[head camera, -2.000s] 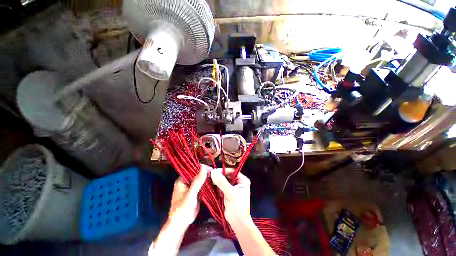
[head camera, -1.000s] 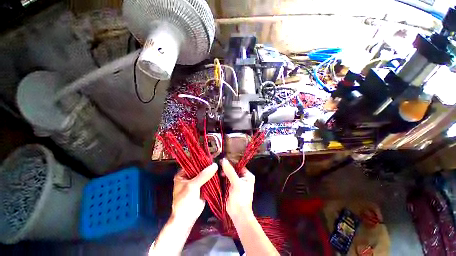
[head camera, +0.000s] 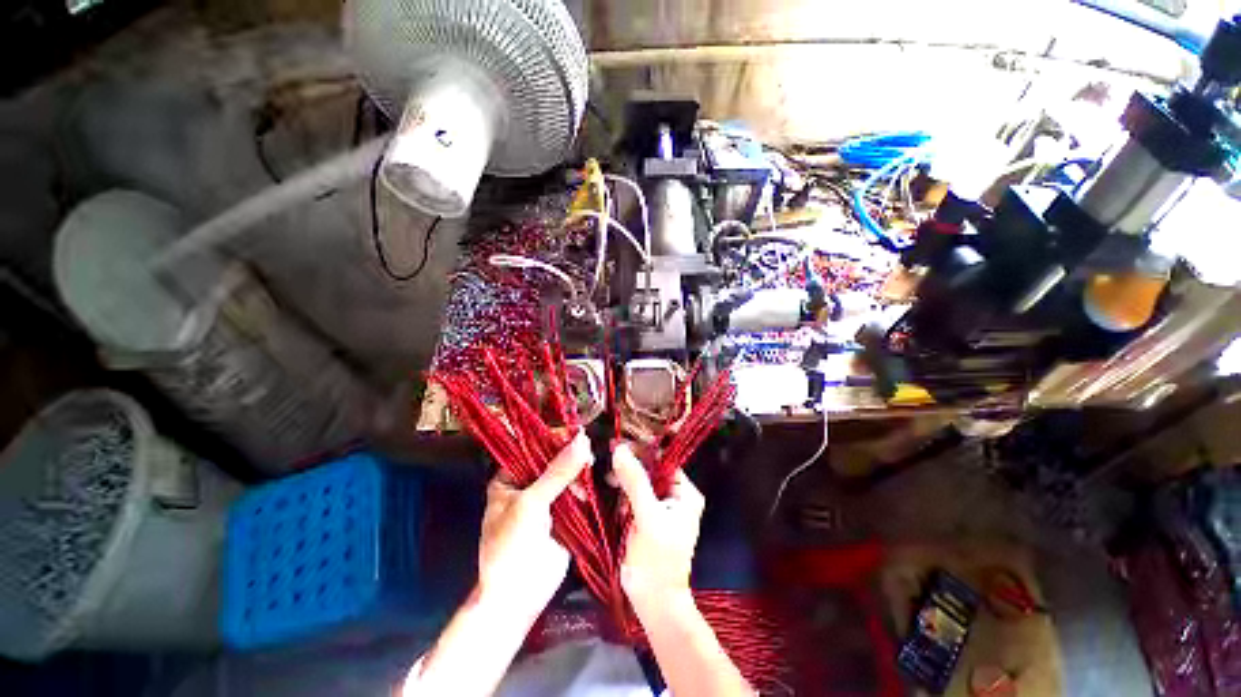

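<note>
My left hand [head camera: 528, 524] is closed around a large fanned bundle of red cords [head camera: 506, 415], its thumb on top. My right hand [head camera: 659, 524] is closed around a smaller bundle of red cords [head camera: 698, 413]. The two bundles meet below the hands and run over the lap to the right. A few single cords stand up between the hands, towards the dark grey press [head camera: 660, 293] straight ahead. Their tips are too blurred to tell if they touch it. Two pale round guides lie just beyond the hands, partly hidden by cords.
Red and silver scraps [head camera: 497, 311] litter the bench left of the press. A white fan [head camera: 463, 109] stands behind left. A blue plastic basket [head camera: 310, 552] and a pale bucket [head camera: 129, 545] stand at left. A second dark machine [head camera: 1007, 272] is at right, with a black device [head camera: 939, 630] below.
Both hands have moved slightly to the right and a little apart. The right-hand bundle has swung right and looks fuller. The upright single cords have changed position between the hands.
</note>
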